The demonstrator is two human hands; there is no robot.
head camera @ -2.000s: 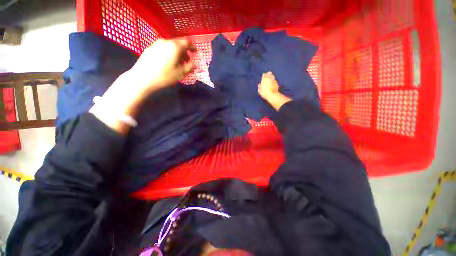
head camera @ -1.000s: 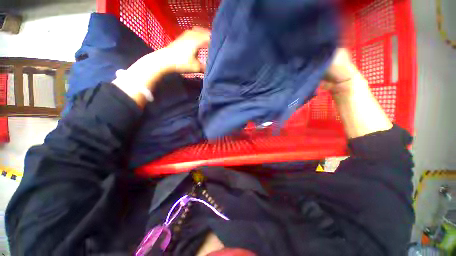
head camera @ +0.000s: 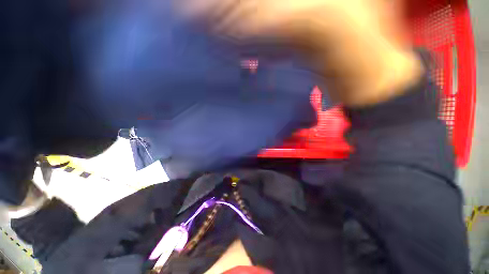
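A navy garment [head camera: 198, 107] is raised close to the camera and strongly blurred; it fills the upper left and middle of the view. My right hand [head camera: 300, 27] reaches across the top from the right, blurred, with its fingers on the cloth. My left hand [head camera: 31, 200] is at the far left edge; only a pale, blurred part near the wrist shows above the dark cuff, and its fingers cannot be made out. The red crate [head camera: 464, 91] shows at the right and in a gap below the cloth.
Pale floor [head camera: 102, 184] with yellow-black tape [head camera: 69, 166] shows below the cloth at left. More tape [head camera: 477, 214] is at the right edge. Thin threads or cords [head camera: 134, 136] hang at the cloth's lower edge. A purple lanyard [head camera: 171, 241] and brown beads hang on my chest.
The navy cloth has come up out of the crate, leftward and nearer the camera. My right hand has moved up and left across the view. My left hand has moved down to the left edge.
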